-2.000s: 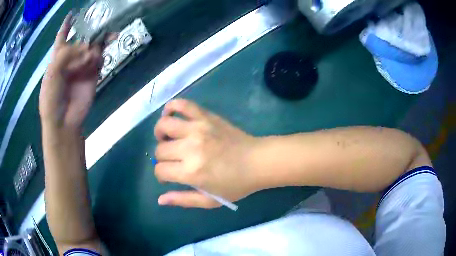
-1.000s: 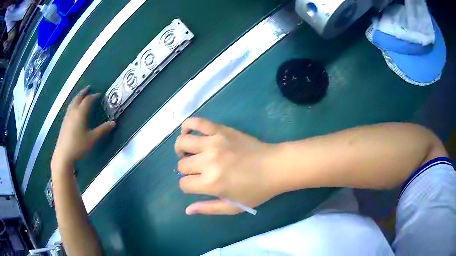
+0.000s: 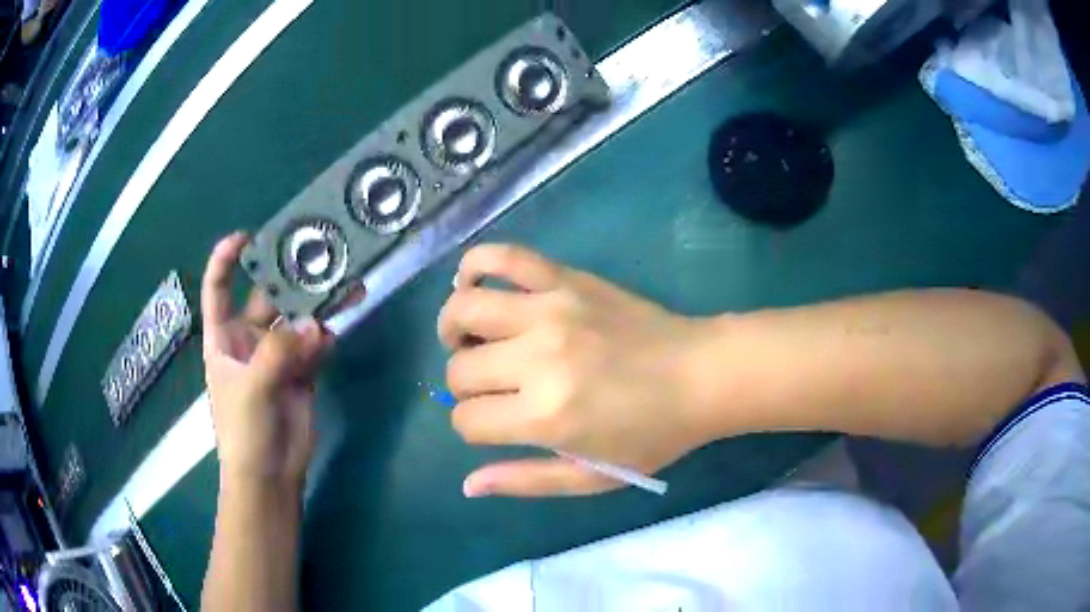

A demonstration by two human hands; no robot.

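Observation:
My left hand grips the near left end of a grey four-unit panel, thumb on the near edge. The panel is held tilted above the silver guide strip, its round ribbed units facing up, its far end towards the upper right. My right hand is curled above the green bench around a thin blue-tipped pen or pick. Its clear end sticks out below the palm and its blue tip shows at the fingers. A round black pad with pale specks lies beyond my right hand.
Another four-unit panel lies on the green belt at left, with part of a further one below it. A fan is at the lower left. A blue and white cap and white machine housing are at the upper right.
The hand-held panel lay on the belt one second ago and is now raised in my left hand, nearer to me. Another panel has come into fuller view at left. My right hand still holds the pen.

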